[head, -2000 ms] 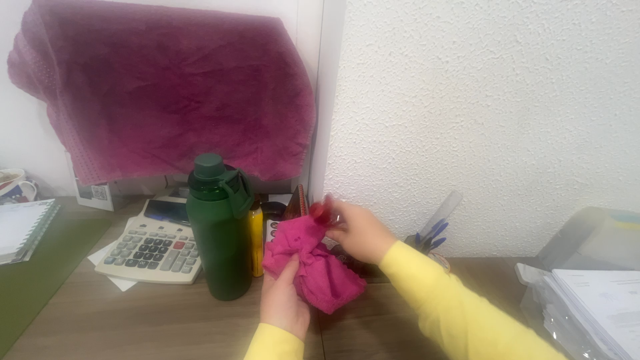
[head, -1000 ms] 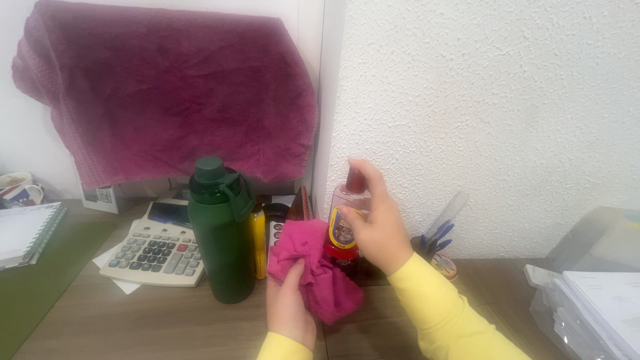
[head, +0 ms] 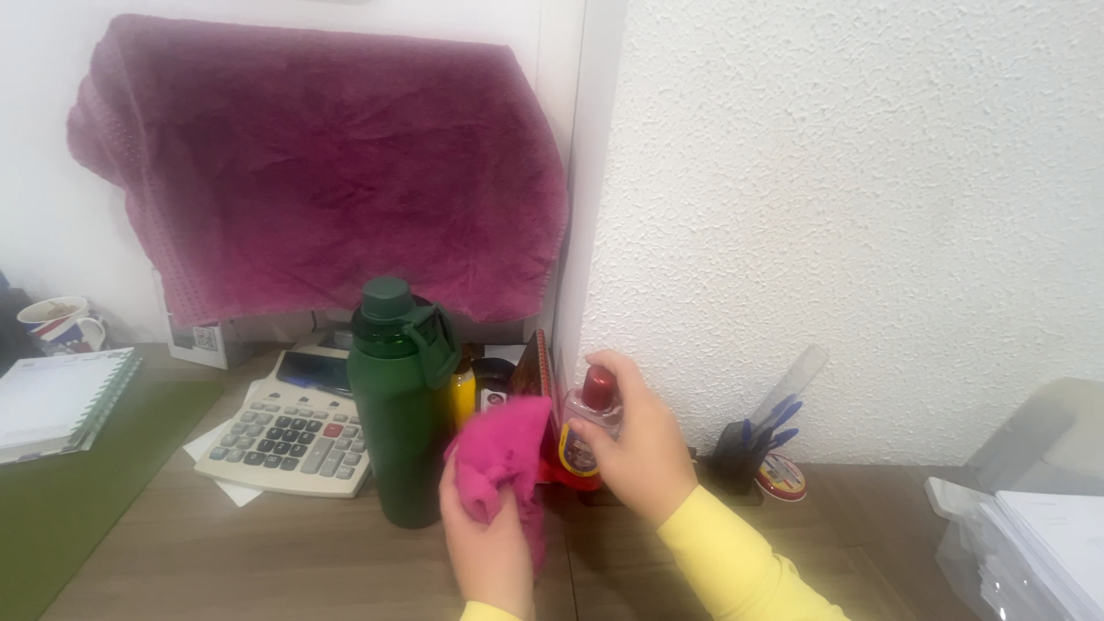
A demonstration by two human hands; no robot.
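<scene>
A crumpled bright pink cloth (head: 509,448) is gripped in my left hand (head: 489,539), just right of a tall green water bottle (head: 401,423). My right hand (head: 642,440) holds a small clear bottle (head: 580,444) with a red cap, red contents low down and a yellow-rimmed label. Its thumb is at the bottle's side and its index finger curls over by the cap. The bottle stands upright near the wall corner. Whether its base rests on the desk is hard to tell. Behind the cloth, a yellow container (head: 464,395) is partly hidden.
A desktop calculator (head: 289,448) with a dark phone (head: 317,373) on it lies left of the green bottle. A maroon towel (head: 336,172) hangs behind. Right of my hand stand a pen holder (head: 735,457) and a round red-rimmed tin (head: 782,477). Stacked papers (head: 1052,535) lie far right; a spiral notebook (head: 65,401), left.
My right hand was at a red cap against the cloth two seconds ago; it now holds the bottle upright, apart from my left hand. The cloth has moved left and up, toward the green bottle.
</scene>
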